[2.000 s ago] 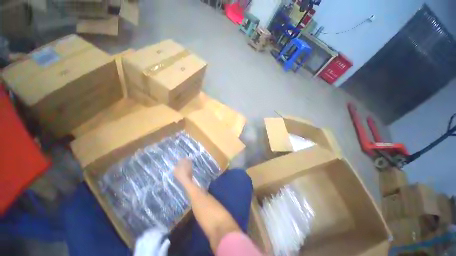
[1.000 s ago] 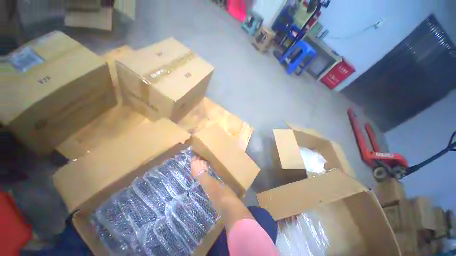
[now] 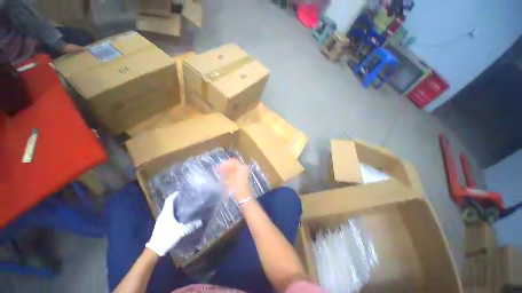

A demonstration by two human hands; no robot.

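The open packing carton [image 3: 183, 134] between my knees is filled with rows of clear-bagged dark parts [image 3: 166, 180]. My left hand [image 3: 170, 227], in a white glove, holds a bubble-bagged dark part [image 3: 197, 197] over the near left of the carton, thumb and fingers spread around it. My right hand [image 3: 234, 174], bare with a wrist band, is at the right end of that bag, blurred; its fingertips are bent in, and whether it grips the bag is not clear. The bag carton [image 3: 400, 229] by my right leg holds a pile of whitish bags [image 3: 343, 257].
A red table [image 3: 57, 143] at left bears a pale strip [image 3: 30, 146]. Two closed cartons [image 3: 123, 86] [image 3: 229, 77] stand beyond the open one. A person's hand [image 3: 71, 48] rests by the left one. A small open carton [image 3: 395, 163] and red pallet jack [image 3: 472, 194] are at right.
My gloved left hand has come into view with a bagged part. My right hand has drawn back from the carton's far right corner towards it. The view has shifted, showing more red table.
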